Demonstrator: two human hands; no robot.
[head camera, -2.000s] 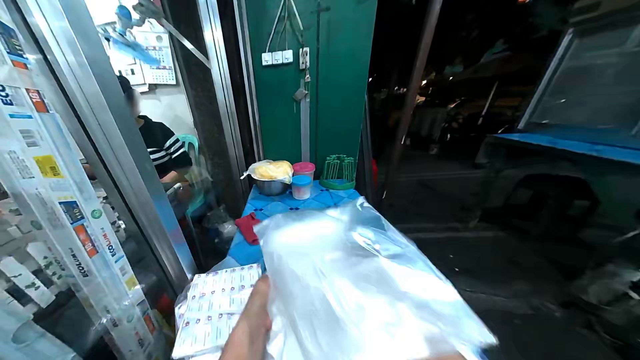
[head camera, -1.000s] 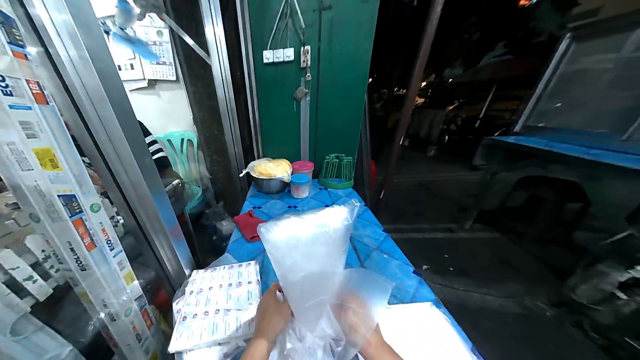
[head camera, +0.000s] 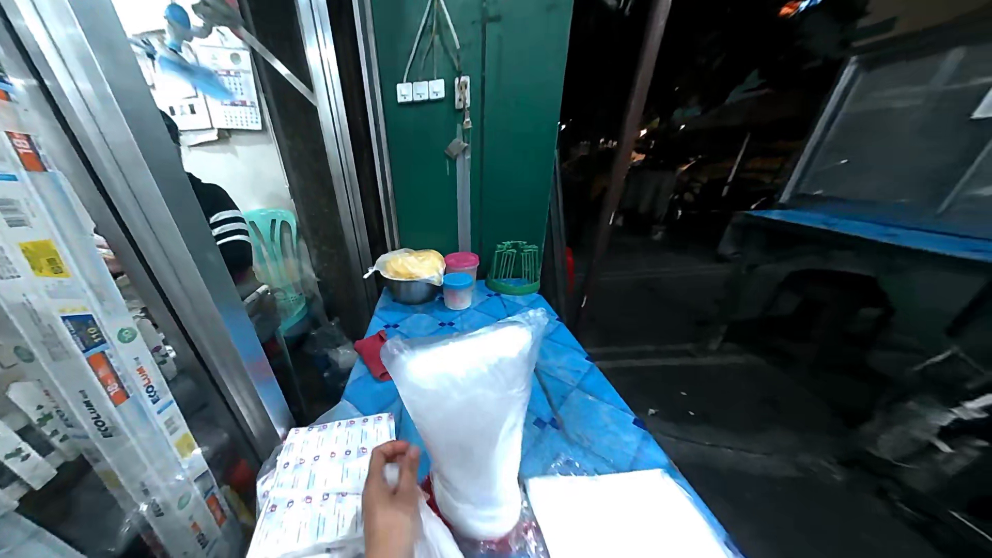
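Observation:
My left hand (head camera: 391, 500) is at the bottom centre, its fingertips pinching thin clear plastic, just left of a tall plastic bag packed with white material (head camera: 473, 418). That bag stands upright on a table with a blue patterned cover (head camera: 573, 387). Left of my hand lies a plastic-wrapped stack of small printed boxes (head camera: 322, 488). A flat white sheet or stack (head camera: 628, 515) lies to the right of the bag. My right hand is not in view.
At the table's far end are a metal bowl (head camera: 412, 291) with yellowish food in plastic, lidded tubs (head camera: 458, 291) and a green wire rack (head camera: 514, 267). A red cloth (head camera: 373, 355) lies at the left edge. A person in a striped sleeve (head camera: 229, 225) sits behind the metal frame.
Both hands were at the plastic bag a second ago; now the bag stands upright without them around it. My right hand has left the view. The left hand is now beside the bag.

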